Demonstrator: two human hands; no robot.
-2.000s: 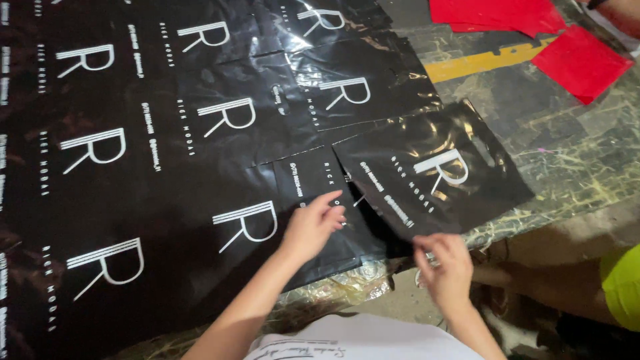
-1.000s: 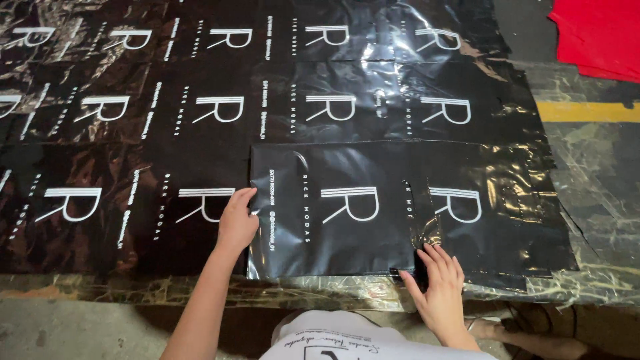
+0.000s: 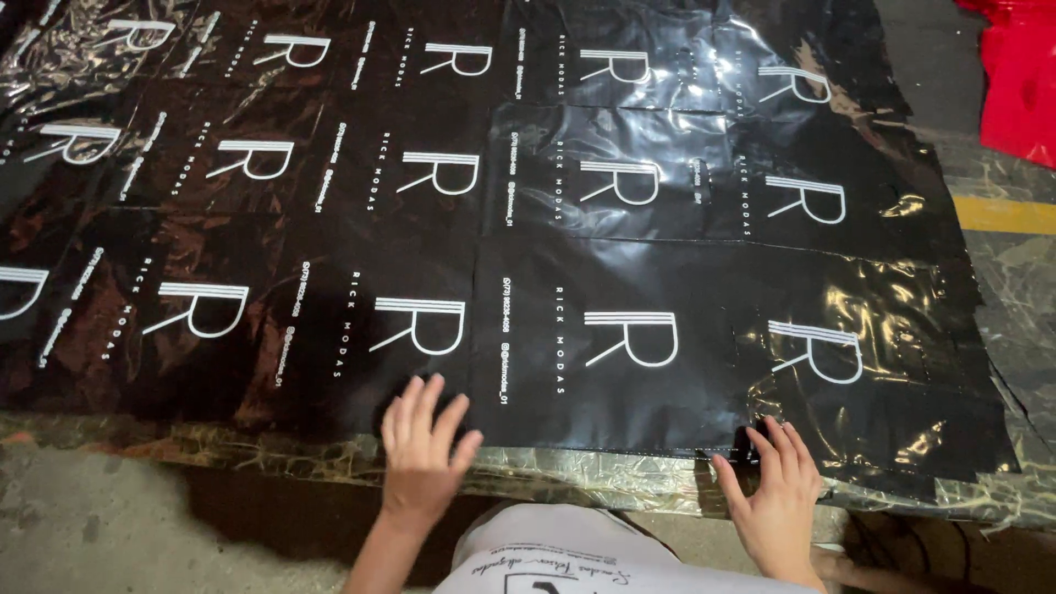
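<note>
Glossy black plastic bags (image 3: 635, 396) with white print and a large letter R lie flat, side by side in overlapping rows. My left hand (image 3: 425, 450) is over the front edge of the bags at lower centre, its fingers spread and nothing between them. Farther right, my right hand (image 3: 771, 487) rests at the front edge of a bag, near its lower right corner. Its thumb and fingers are apart, and its fingertips touch or nearly touch the plastic; no grip on it shows.
The table (image 3: 610, 478) has a worn, marbled-looking front edge under clear film. Red sheets (image 3: 1019, 91) lie at the upper right, above a yellow stripe (image 3: 1006, 215) on the table. Concrete floor (image 3: 74, 520) shows below, with cables at the lower right.
The bag that was lifted and tilted at the right two seconds ago now lies flat among the others. My left hand has let go of its left edge. The view has shifted.
</note>
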